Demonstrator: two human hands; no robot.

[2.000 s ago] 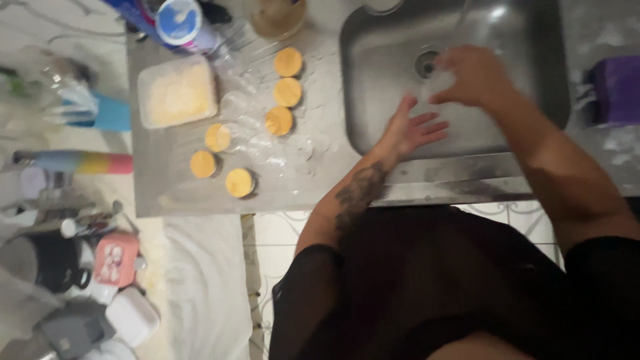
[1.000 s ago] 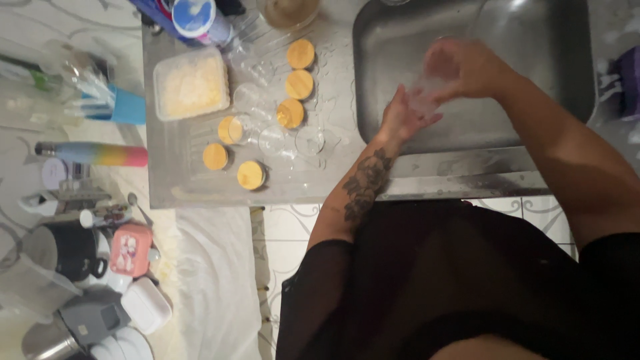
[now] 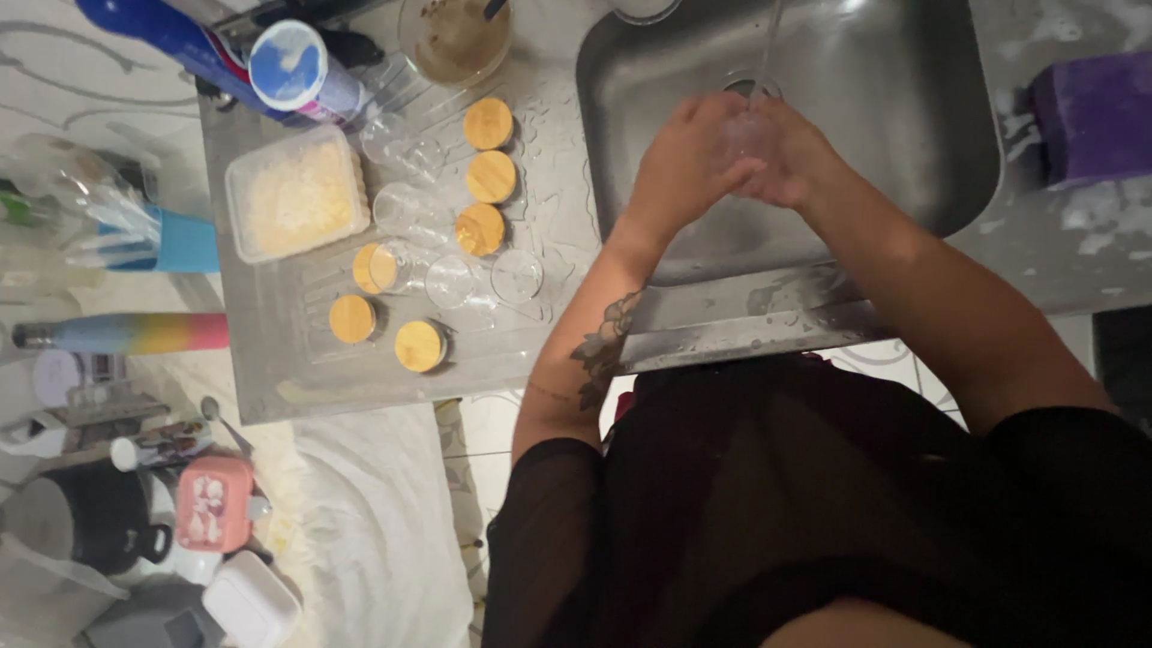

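Observation:
Both hands are together over the steel sink (image 3: 882, 171), close to the drain, under a thin stream of water (image 3: 771, 45). My left hand (image 3: 688, 162) and my right hand (image 3: 778, 157) close around a small clear vessel (image 3: 742, 135), apparently a glass or jar, mostly covered by the fingers. On the drainboard to the left stand several clear glass jars (image 3: 453, 281) and several round wooden lids (image 3: 490, 176); one lid (image 3: 480, 229) has a rough, wet-looking top.
A plastic tub of pale grated food (image 3: 297, 196), a blue-lidded pot (image 3: 288, 67) and a bowl of brownish liquid (image 3: 457, 36) stand beyond the jars. A purple block-shaped thing (image 3: 1098, 117) lies right of the sink. A rainbow bottle (image 3: 135, 332) and a black pot (image 3: 76, 517) are farther left.
My hands, earlier farther apart, have come together around the clear vessel over the sink. A clear round rim that stands near the sink now was not visible two seconds ago.

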